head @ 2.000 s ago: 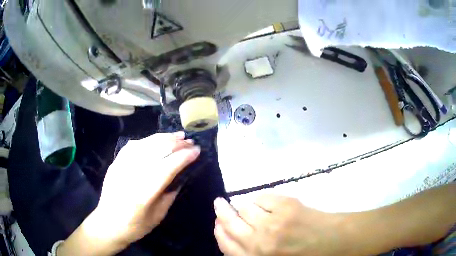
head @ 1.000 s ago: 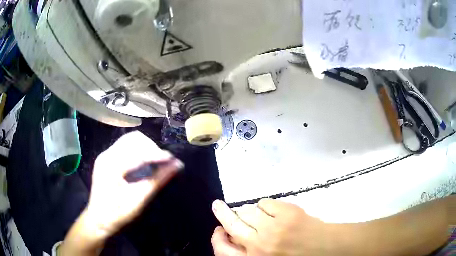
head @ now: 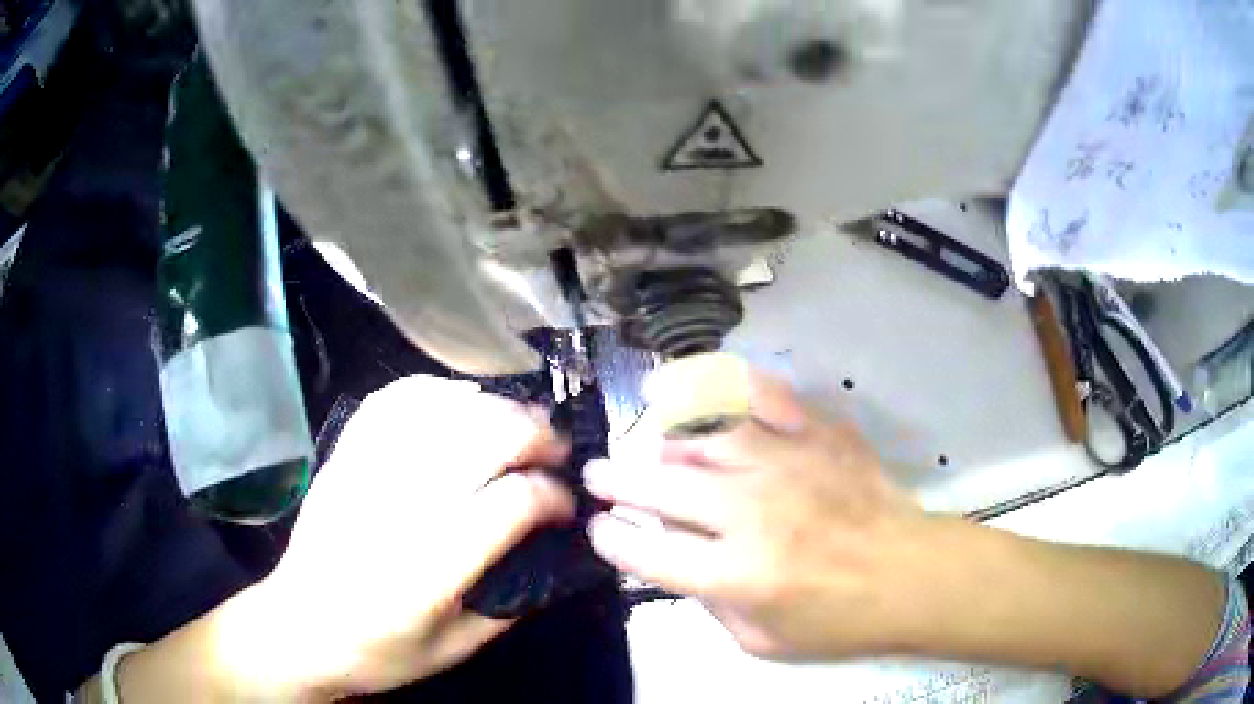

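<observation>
A dark garment piece (head: 83,413) covers the left side and runs up between my hands to the presser foot (head: 568,369). A crinkled gathered strip (head: 520,580) shows under my left hand. My left hand (head: 413,516) grips the dark cloth just below the presser foot, thumb and fingers bent. My right hand (head: 770,530) lies beside it, fingertips at the right edge of the cloth, partly behind the cream tension dial (head: 699,392); whether it grips the cloth I cannot tell.
The off-white machine head (head: 578,110) fills the top. A green tube with a whitish band (head: 237,413) stands left. Black thread snips (head: 945,253), scissors (head: 1130,378) and a brown-handled tool (head: 1056,360) lie right, below a handwritten paper (head: 1135,151).
My left hand has moved up and right to the cloth near the presser foot. My right hand has moved up from the table edge to beside the dial. The view has shifted closer to the machine head.
</observation>
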